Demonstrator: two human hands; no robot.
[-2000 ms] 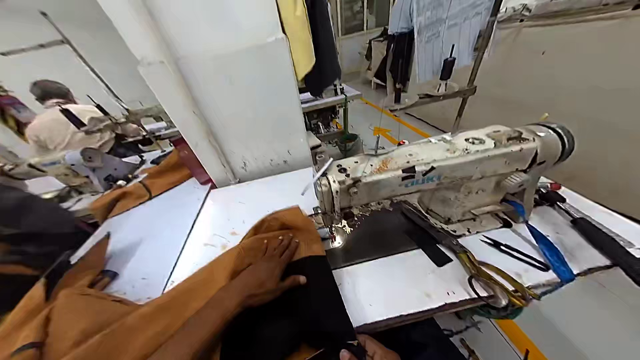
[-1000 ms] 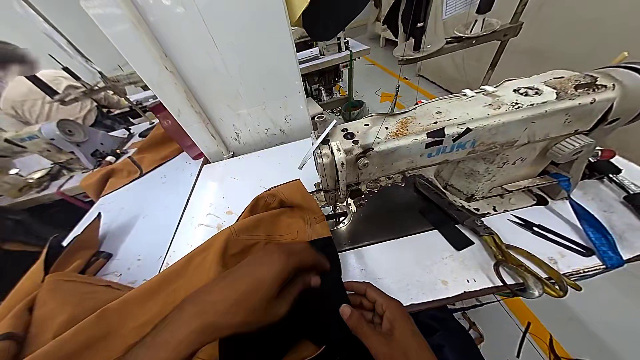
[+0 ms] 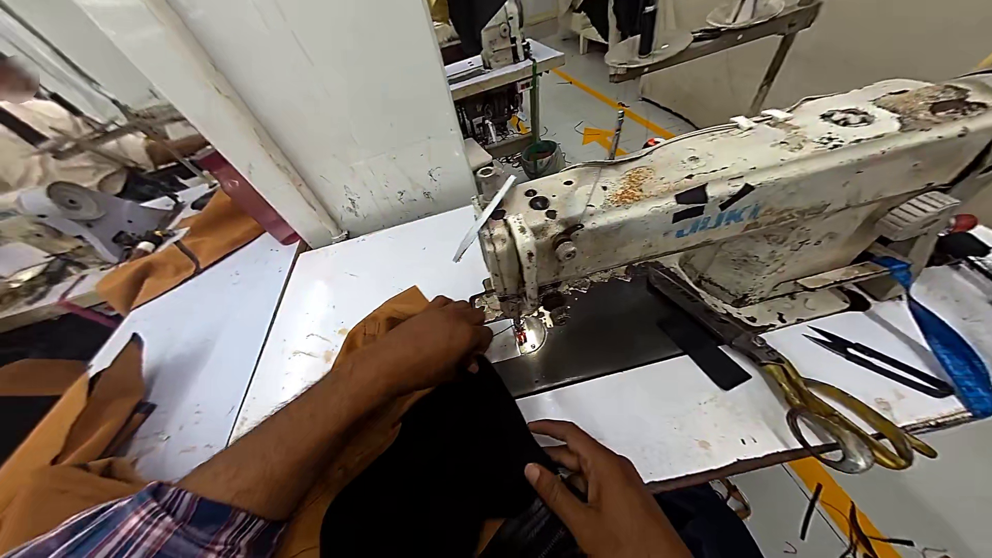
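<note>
My left hand [image 3: 446, 337] is closed on the upper edge of a black fabric piece [image 3: 449, 457], just left of the presser foot [image 3: 527, 335] of a worn Juki sewing machine [image 3: 736, 186]. Orange-brown fabric [image 3: 387, 314] lies beneath and beside that hand. At the table's front edge, my right hand [image 3: 585, 488] grips the right side of the black fabric between thumb and fingers. A lamp lights the needle area. Part of the orange-brown cloth is hidden under the black piece and my left forearm.
Fabric shears [image 3: 829, 418] with worn gold-coloured handles and black thread snips [image 3: 880, 360] lie right of the machine bed, near a blue strip [image 3: 942, 341]. A white pillar [image 3: 310, 101] rises behind. More orange-brown cloth [image 3: 70, 434] is at the left. Another person [image 3: 70, 147] sits at the far left.
My left hand has gone from lying flat on the cloth to holding the black fabric's edge near the needle. My right hand has come up into view onto the fabric. The view has moved closer.
</note>
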